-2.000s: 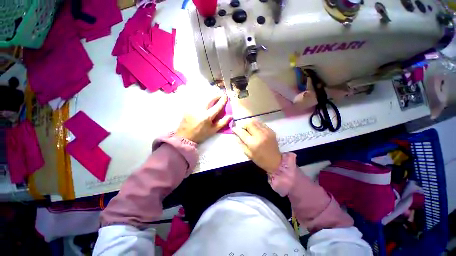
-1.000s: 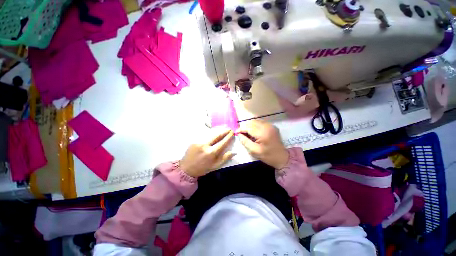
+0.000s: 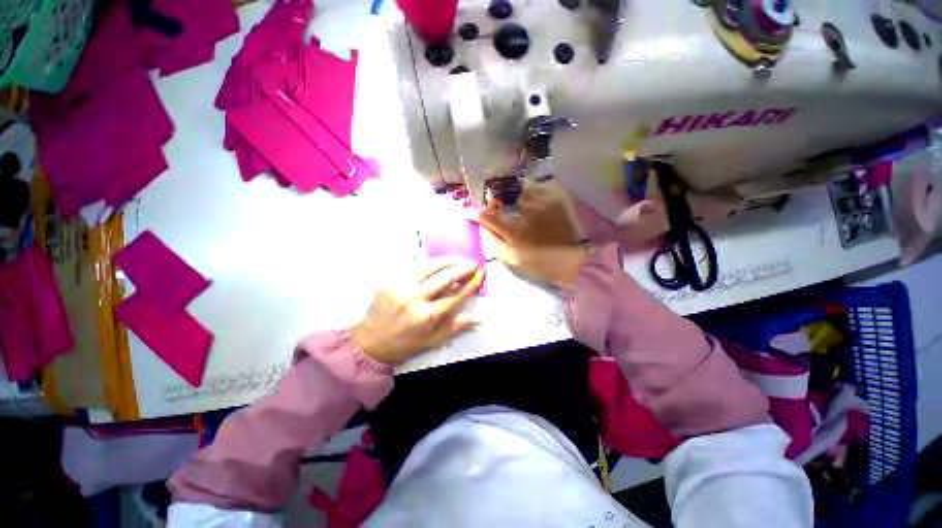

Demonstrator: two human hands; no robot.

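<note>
A small magenta piece [image 3: 452, 239] lies on the table at the needle area, its far end under or close to the presser foot [image 3: 503, 190] of the off-white sewing machine [image 3: 661, 62]. My left hand [image 3: 418, 312] grips the near end of the piece between thumb and fingers. My right hand [image 3: 539, 235] is by the presser foot, at the right side of the piece's far end, slightly blurred; its fingertips are partly hidden, so its hold cannot be told.
A magenta heap [image 3: 294, 119] lies left of the machine head. Two magenta pieces [image 3: 165, 299] lie near the taped cardboard [image 3: 88, 309]. Black-handled scissors [image 3: 684, 242] lie under the machine arm. A green basket [image 3: 41, 41] is top left; a blue crate [image 3: 883, 382] is below right.
My right hand has moved from the near end of the piece up to the presser foot. My left hand stays at the near end. The view has shifted slightly.
</note>
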